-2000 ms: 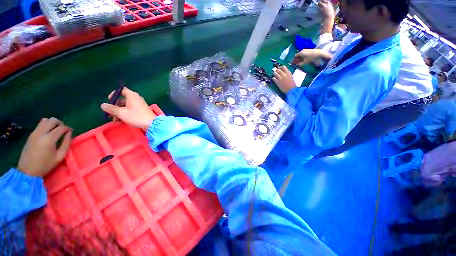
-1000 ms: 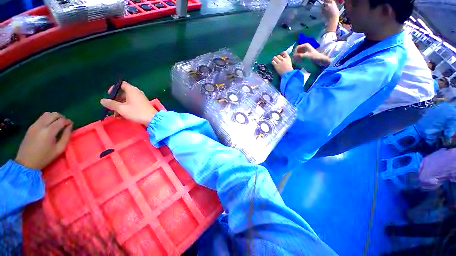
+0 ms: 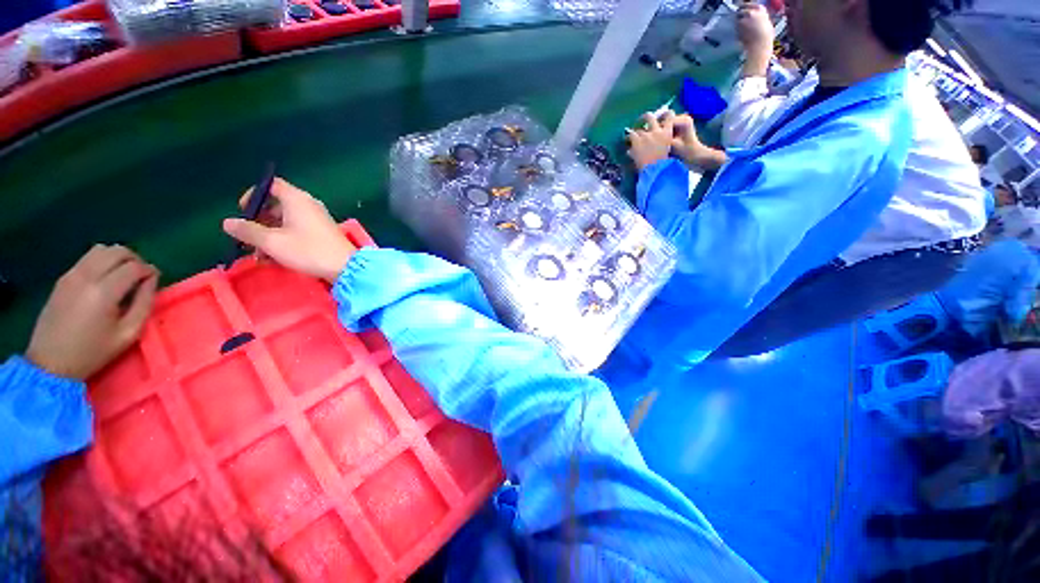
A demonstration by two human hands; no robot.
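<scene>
My right hand holds a slim black tool, likely tweezers, upright between thumb and fingers at the far edge of the red foam tray. My left hand rests at the tray's left corner with its fingers curled. Whether it holds anything is hidden. A small black piece lies on the foam tray between the hands, on a ridge of the pocket grid.
A stack of clear blister trays with ring-shaped parts stands right of the foam tray. The green belt runs behind, with red crates across it. A person in a blue smock sits at the right. A pale post rises behind the stack.
The foam tray and both my hands sit slightly further left in view. My right hand keeps its hold on the black tool. The neighbouring person's hands have come together.
</scene>
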